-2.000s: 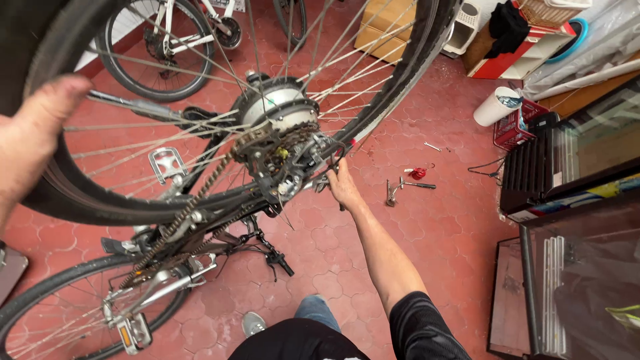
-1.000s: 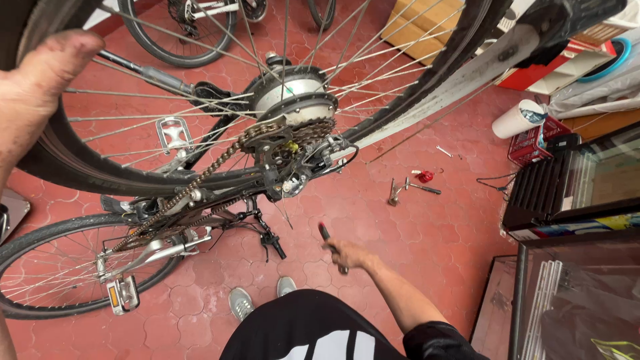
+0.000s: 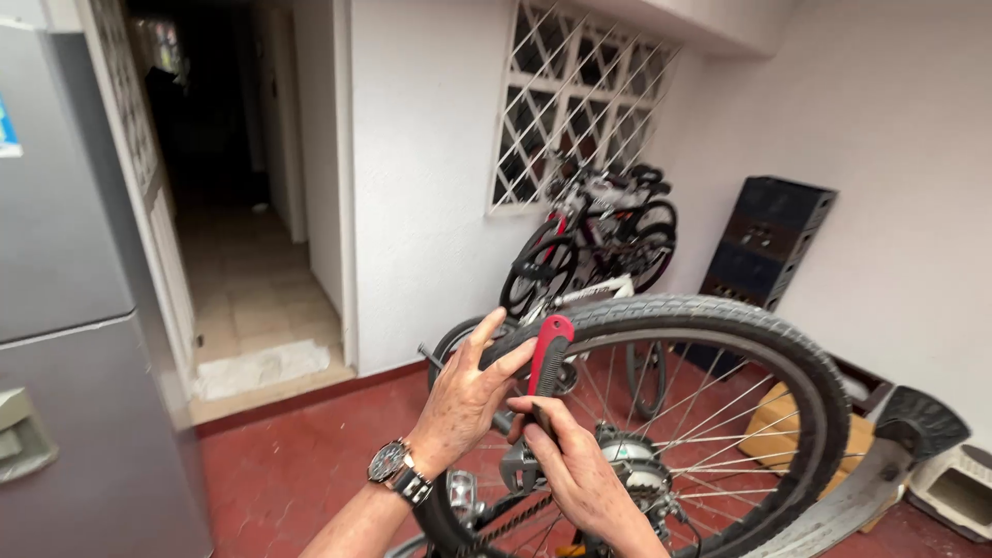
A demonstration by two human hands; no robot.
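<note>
An adjustable wrench [image 3: 550,360] with a red and black handle stands nearly upright, its metal jaws low. My right hand [image 3: 577,469] grips it near the middle, fingers closed. Beside its handle is my left hand [image 3: 465,395], fingers apart over the tyre's left side; whether it touches the wrench or the tyre I cannot tell. The raised bicycle wheel's tyre [image 3: 697,310] arches behind both hands. Its hub [image 3: 632,453] and sprockets show right of my right hand, and the chain [image 3: 515,523] runs below. A pedal [image 3: 463,492] is under my left wrist.
A grey fridge [image 3: 77,325] stands at the left, beside an open doorway [image 3: 225,194]. Several bicycles [image 3: 597,225] lean below a barred window. Dark stacked crates [image 3: 756,248] stand by the wall. A metallic fender [image 3: 837,488] curves at the right, near a wooden box [image 3: 775,426].
The view has swung up toward the wall and doorway. My right hand, low and apart from the wheel a second ago, is now up beside my left hand with the wrench.
</note>
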